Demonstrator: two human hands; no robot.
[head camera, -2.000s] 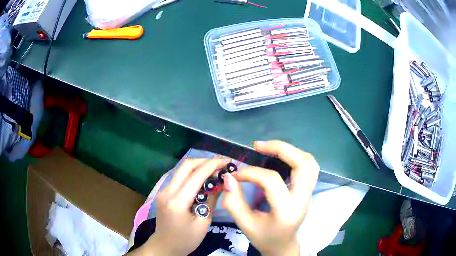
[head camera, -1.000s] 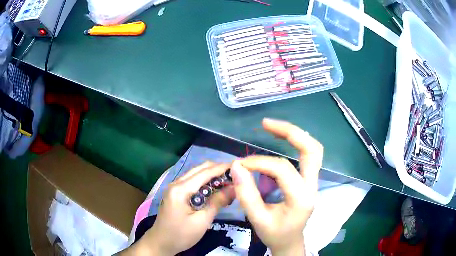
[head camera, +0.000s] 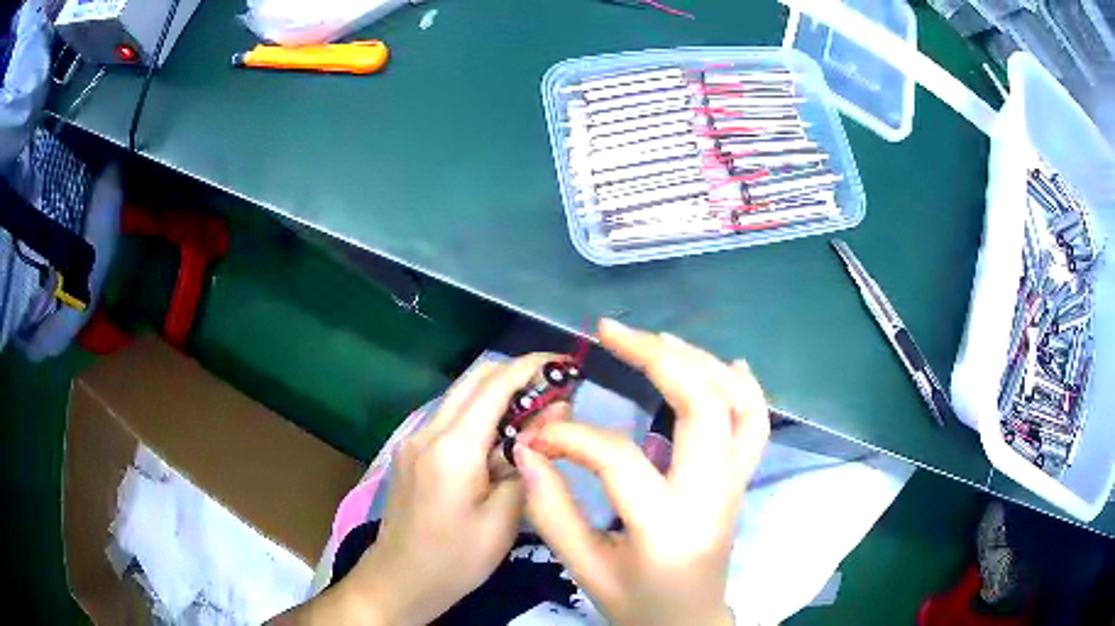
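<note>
My left hand (head camera: 446, 477) holds several wired cylinders (head camera: 529, 399) side by side, just below the table's front edge. Their dark round ends with pale centres face up, and red wires stick out at their upper end. My right hand (head camera: 666, 477) is beside them, its thumb and a finger at the lower end of the row; the fingertips partly cover the cylinders there. Whether the right hand pinches one cannot be told. The packing box (head camera: 856, 202) on the table holds cylinders in rows, with red wires along the middle.
The bulk tub (head camera: 975, 367) of loose cylinders stands at right. A utility knife (head camera: 893, 330) lies between it and the packing box. A clear lid (head camera: 862, 80), orange-handled cutter (head camera: 316, 56), plastic bag (head camera: 312, 17) and grey-white box (head camera: 116, 31) lie behind. An open carton (head camera: 208, 428) is below left.
The right thumb and finger have moved from the row's upper end to its lower end. The row has tilted more upright. The table view has shifted slightly right.
</note>
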